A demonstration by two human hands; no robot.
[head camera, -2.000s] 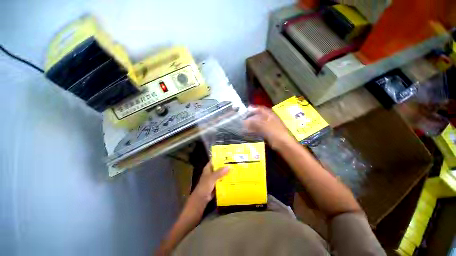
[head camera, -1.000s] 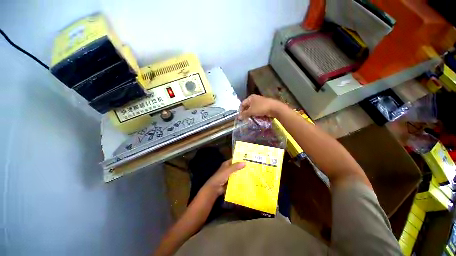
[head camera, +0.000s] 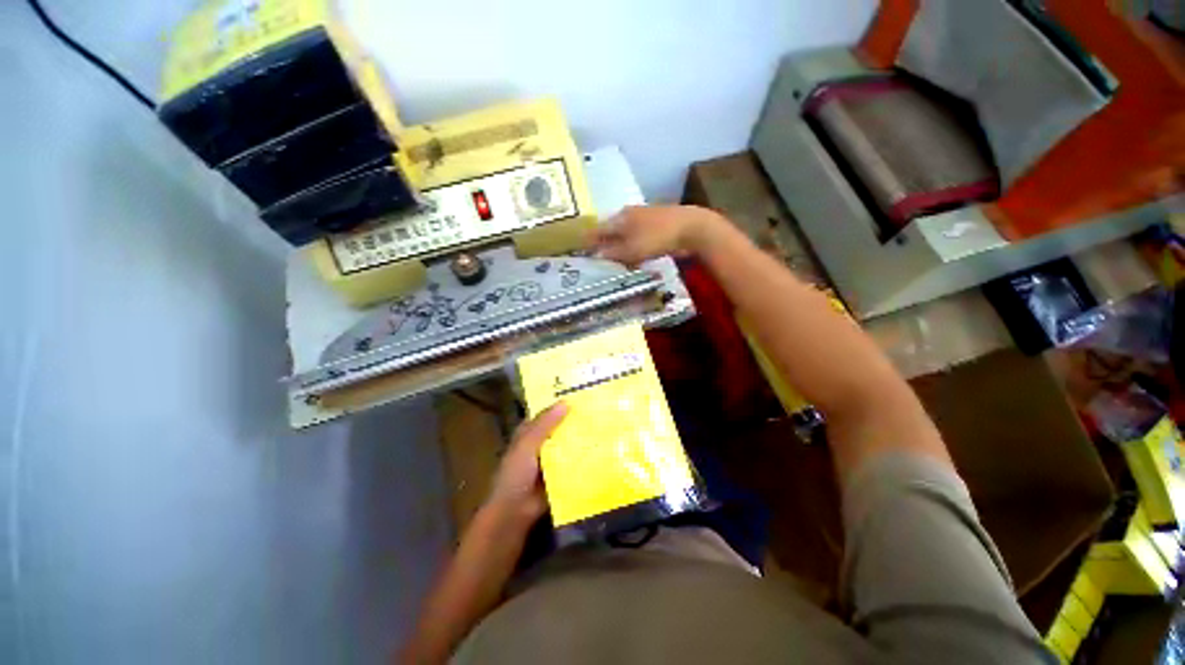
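A yellow retail box (head camera: 604,429) in clear film is held in my left hand (head camera: 524,464), thumb on its yellow face, just in front of the sealer. The top end of the box and film lies at the front edge of the sealer arm (head camera: 481,325). My right hand (head camera: 646,234) is at the right end of the sealer, by the arm and the control box (head camera: 455,214); its fingers are small and blurred, so I cannot tell whether they hold anything. The red switch (head camera: 482,205) shows on the control box.
Stacked boxes (head camera: 305,124) with black sides stand left on the sealer. The tunnel (head camera: 832,169) with its brown-red belt (head camera: 910,150) is at upper right. A yellow box (head camera: 776,368) lies partly behind my right forearm. A brown carton (head camera: 1020,448) and yellow boxes (head camera: 1105,572) are at lower right.
The filmed box has moved left and up to the sealer's front edge. My right hand has left the film's open end and moved to the sealer. The box on the tunnel belt is out of sight.
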